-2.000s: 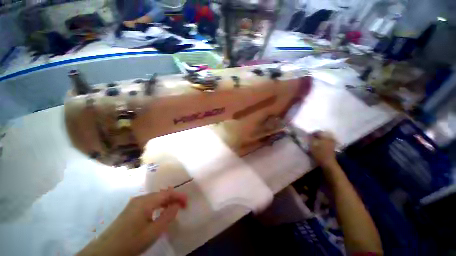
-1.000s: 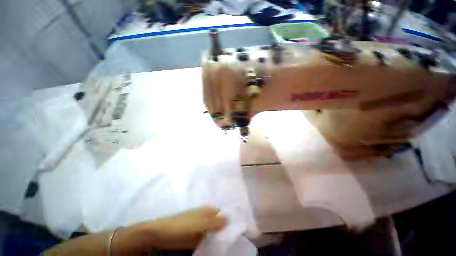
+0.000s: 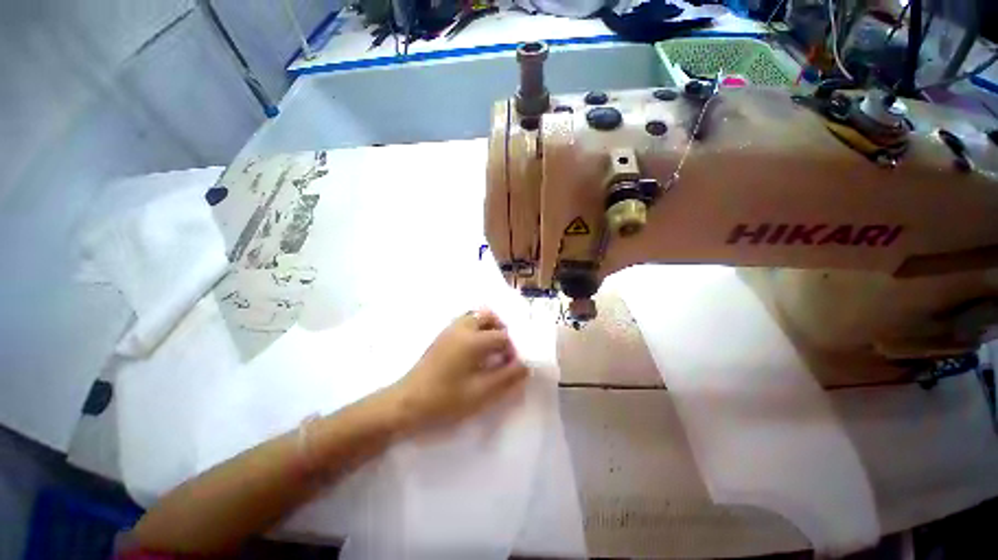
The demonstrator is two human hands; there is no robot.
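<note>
My left hand [image 3: 465, 372] is at the left of the needle area, fingers bent together on the white fabric panels [image 3: 471, 481]. The fabric lies over the table and hangs towards the front edge. The cream sewing machine [image 3: 700, 175] with red HIKARI lettering stands right of the hand. Its presser foot [image 3: 578, 317] is just right of the fingertips. A stack of long white cut pieces with a curved end [image 3: 755, 405] lies under the machine arm. My right hand is not in view.
Crumpled white fabric [image 3: 153, 252] lies at the far left of the pale table [image 3: 274, 263]. Behind are a light blue trough [image 3: 405, 104] and a green mesh basket [image 3: 728, 60]. A blue basket [image 3: 82, 531] shows at lower left.
The view has swung left and closer to the machine. My left hand has moved from the table's front edge up beside the needle area. My right hand has left the view.
</note>
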